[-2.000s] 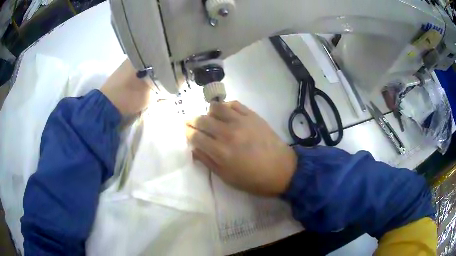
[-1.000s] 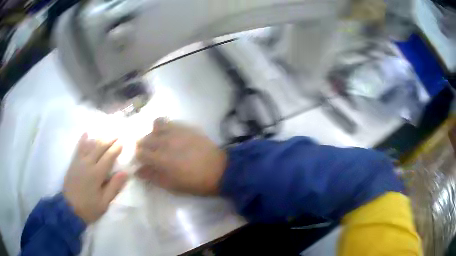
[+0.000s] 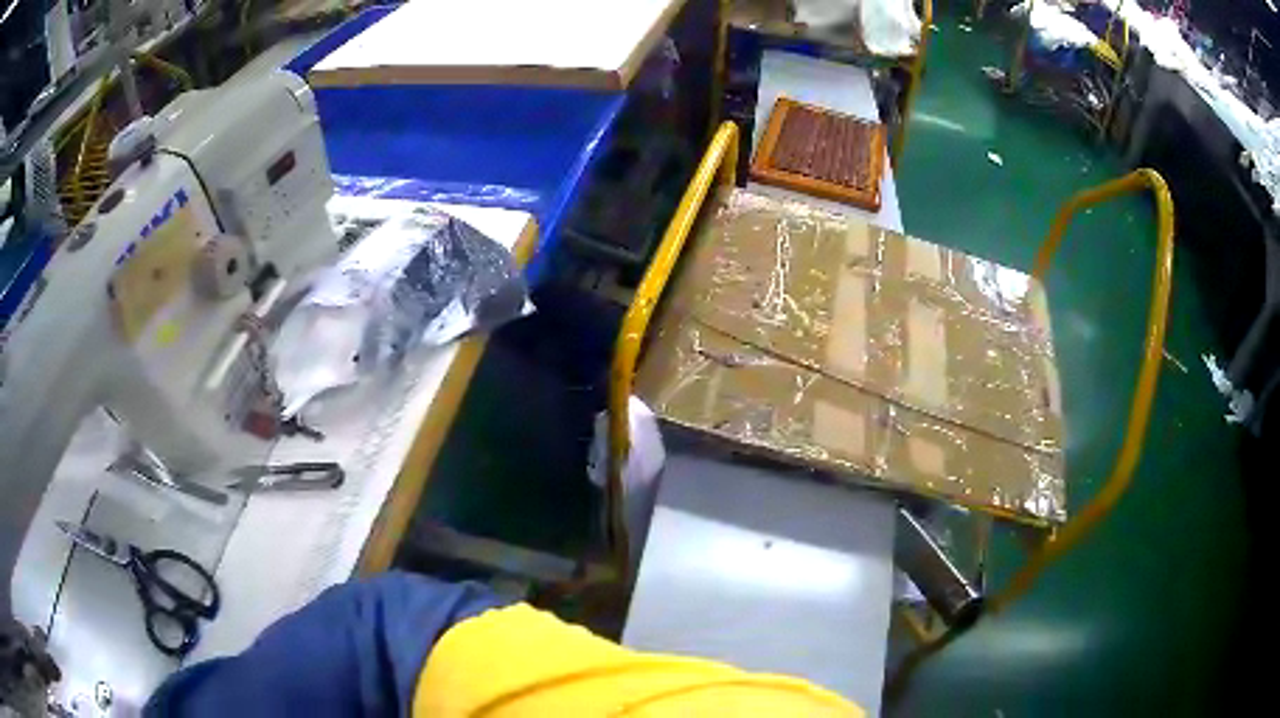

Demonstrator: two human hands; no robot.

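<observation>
The off-white sewing machine point(image 3: 211, 183) stands at the left, its head cut off at the lower left. The black-handled shears point(image 3: 171, 596) lie on the white table point(image 3: 302, 540) right of it. The snips or tweezers point(image 3: 292, 477) lie beyond the shears. A crinkled clear plastic bag point(image 3: 400, 302) lies at the table's far right end. My right arm, in a blue and yellow sleeve, crosses the bottom edge, but my right hand is out of the picture. My left hand is also out of view. No garment cloth can be made out.
A trolley with yellow railings point(image 3: 678, 267) stands right of the table, with taped cardboard point(image 3: 856, 351) on it and a grey board point(image 3: 758, 561) below. A brown slatted piece point(image 3: 821, 152) lies farther back. A blue-sided table point(image 3: 449, 140) stands behind the bag. Green floor point(image 3: 1123, 561) is at the right.
The view has swung far to the right, bringing the trolley and floor into the picture. The cloth and both hands have left the view; the machine has shifted to the left edge.
</observation>
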